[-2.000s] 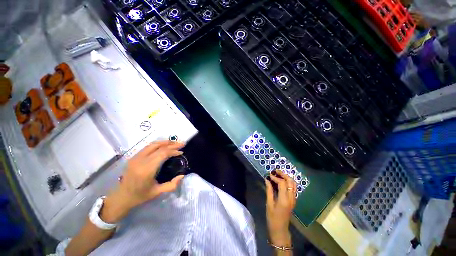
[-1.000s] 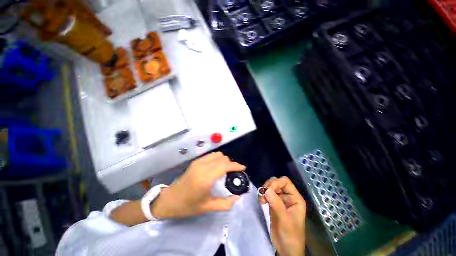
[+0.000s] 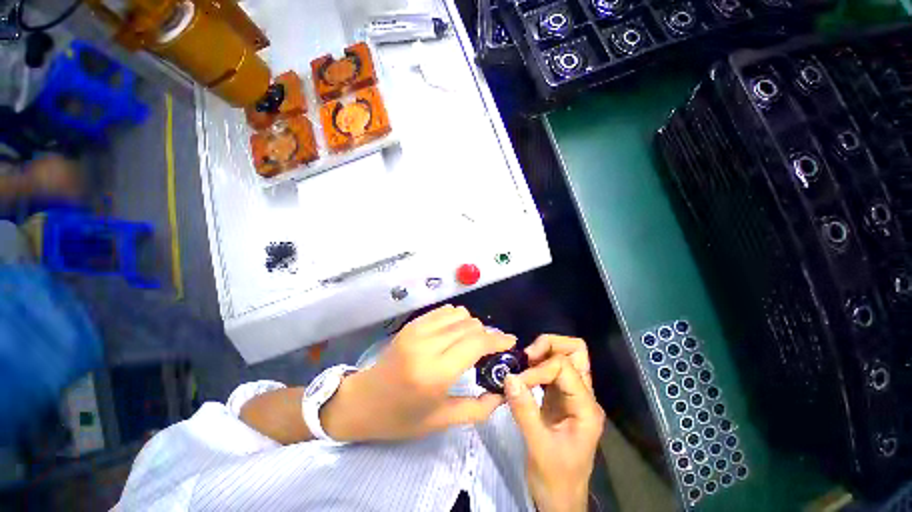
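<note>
My left hand [image 3: 432, 375] holds a round black housing [image 3: 497, 370] by its edge between thumb and fingers, above my lap. My right hand [image 3: 562, 405] touches the housing from the right, its thumb and fingertips at the pale ring in the centre. A small insert at those fingertips cannot be told apart from the ring. The perforated insert plate [image 3: 695, 410], with rows of round inserts, lies on the green bench to the right.
The white machine [image 3: 470, 190] bears four orange-brown nests [image 3: 354, 118], small black parts [image 3: 280, 256], a tube [image 3: 405, 28] and a red button [image 3: 468, 274]. Black trays [image 3: 800, 250] are stacked right. A blurred person in blue [image 3: 45, 350] is at the left.
My right hand has gone from the insert plate, carrying a small insert, to the housing's face. The housing has come forward over my lap. The view has swung left.
</note>
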